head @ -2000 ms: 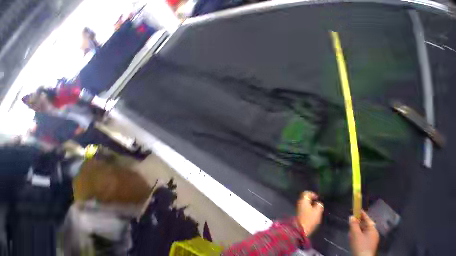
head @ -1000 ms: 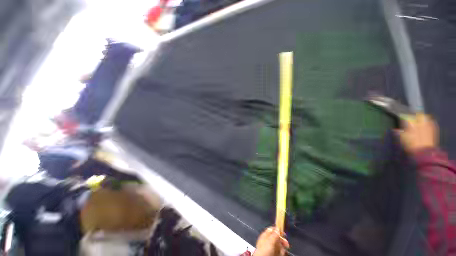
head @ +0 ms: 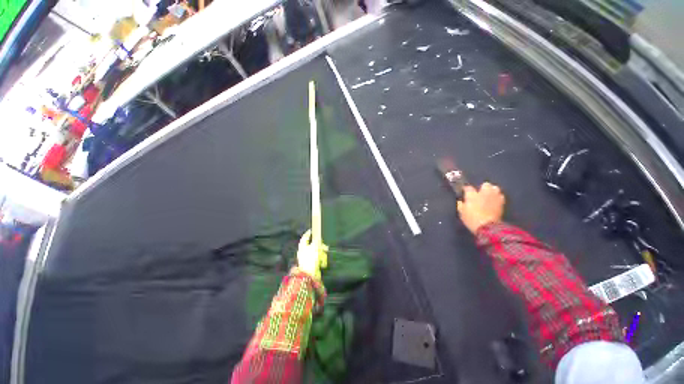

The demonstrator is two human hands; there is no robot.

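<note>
My left hand (head: 312,255) holds the near end of a long thin yellow ruler (head: 314,161), which points away over the dark fabric (head: 172,195). The fabric has wrinkles left of my hand, and green projected shapes (head: 349,217) lie on it. My right hand (head: 481,206) is closed on the near end of a short dark brown weight bar (head: 452,175) over the dark bed, right of the silver-white metal bar (head: 373,146). A square grey metal weight (head: 414,343) lies near the fabric's corner.
Fabric scraps (head: 566,165) are scattered over the bed's right side and far end. A labelled white strip (head: 624,283) and a purple pen (head: 634,327) lie at the right. A metal rail (head: 630,131) edges the bed. Cluttered tables stand at the upper left.
The view has swung toward the bed's right side. My right hand has taken hold of the weight bar, which is now right of the metal bar. My left hand still holds the ruler.
</note>
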